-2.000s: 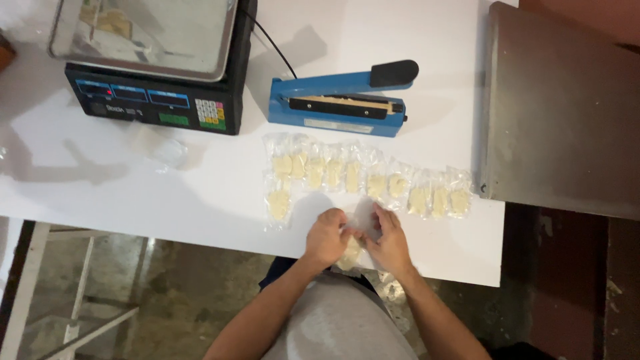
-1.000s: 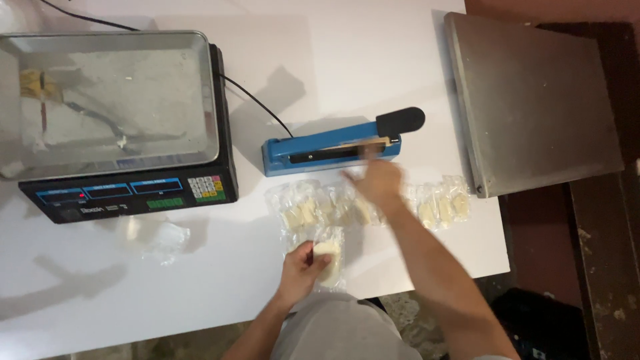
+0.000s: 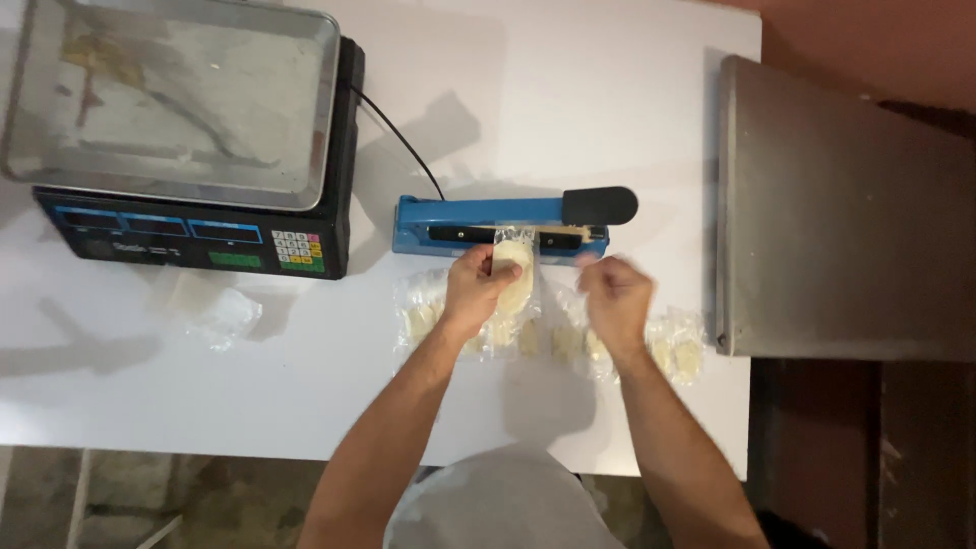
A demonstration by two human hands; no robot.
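My left hand (image 3: 476,290) grips a clear plastic bag (image 3: 515,284) with pale yellowish contents. The bag's upper end lies at the jaw of a blue impulse sealer (image 3: 488,211), whose arm with a black handle pad is raised a little. Blurred, my right hand (image 3: 616,293) is just below the sealer's handle end, its fingers curled; whether anything is in it I cannot tell. Several small filled bags (image 3: 566,343) lie in a row on the white table below the sealer, partly hidden by my hands.
At the left stands a black digital scale (image 3: 191,236) with a metal tray (image 3: 326,114). Crumpled clear plastic bags (image 3: 229,313) lie below it. A black cord (image 3: 400,141) runs between scale and sealer. A grey metal slab (image 3: 839,221) overhangs the right edge of the white table (image 3: 610,427).
My left hand has moved up with a filled bag to the sealer's jaw. My right hand, over the sealer one second ago, is now lower and to its right.
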